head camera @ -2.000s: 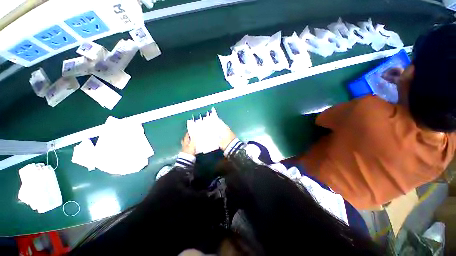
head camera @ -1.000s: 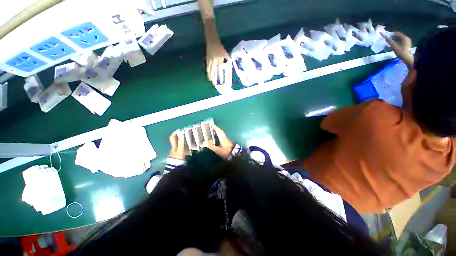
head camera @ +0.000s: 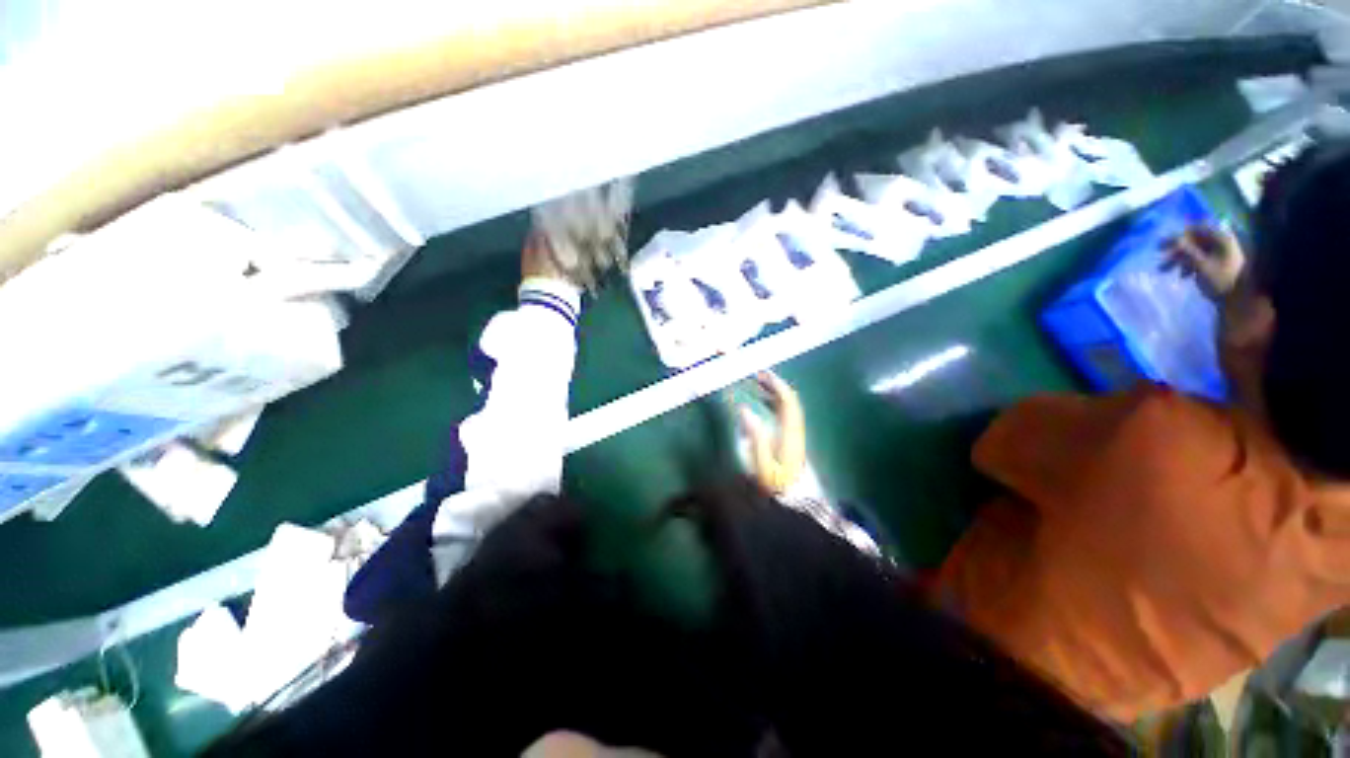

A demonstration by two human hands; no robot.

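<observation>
My left hand (head camera: 545, 264) reaches over the pale rail above the green belt. It holds a blurred bunch of small whitish cartons (head camera: 586, 233); its fingers are partly hidden. My right hand (head camera: 776, 433) is just on the near side of the rail, blurred, with its fingers apart and no carton visible in it. A row of whitish packs with pointed tops (head camera: 755, 282) lies on the belt to the right of the held cartons, close but apart from them.
The pale rail (head camera: 659, 401) crosses the middle. White sheets (head camera: 281, 615) and a white stack (head camera: 86, 729) lie at lower left. A white panel (head camera: 163, 378) covers the upper left. At right are a person in orange (head camera: 1155, 548) and a blue tray (head camera: 1103, 329).
The view has shifted and tilted. My left hand has moved forward over the rail with the cartons; my right hand has let go and moved right. The arm from across the belt is gone.
</observation>
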